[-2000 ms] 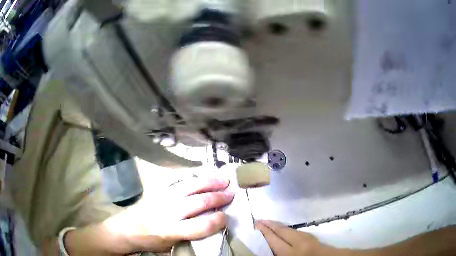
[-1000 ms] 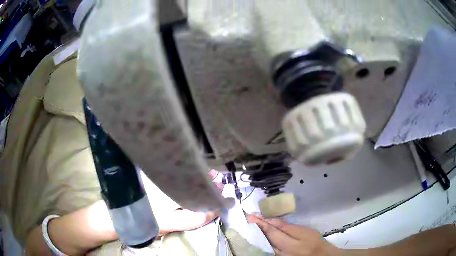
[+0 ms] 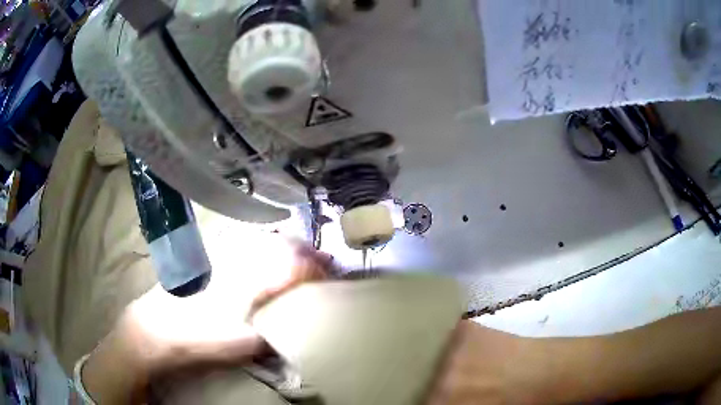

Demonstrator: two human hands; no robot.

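Note:
A blurred khaki cloth piece (image 3: pixel 368 328) is raised in front of the needle area and covers what lies behind it. More khaki cloth (image 3: pixel 87 237) is bunched at the left. My left hand (image 3: pixel 277 304) is blurred and washed out by the lamp glare, at the left edge of the raised cloth; its grip cannot be made out. My right forearm (image 3: pixel 553 360) comes in from the right, and my right hand is hidden behind the cloth. The presser foot and needle (image 3: pixel 318 217) stand in bright glare, just left of the cream-yellow knob (image 3: pixel 368 225).
The machine head has a white ribbed knob (image 3: pixel 274 67) and a curved guard (image 3: pixel 166 119). A dark green lamp (image 3: pixel 170 229) hangs at the left. A handwritten paper note (image 3: pixel 601 59), black-handled scissors (image 3: pixel 593 134) and a pen (image 3: pixel 660 186) are at the right.
The khaki cloth has come up over the work area and now hides my right hand, whose fingers showed before. My left hand has blurred with movement. The camera view has shifted.

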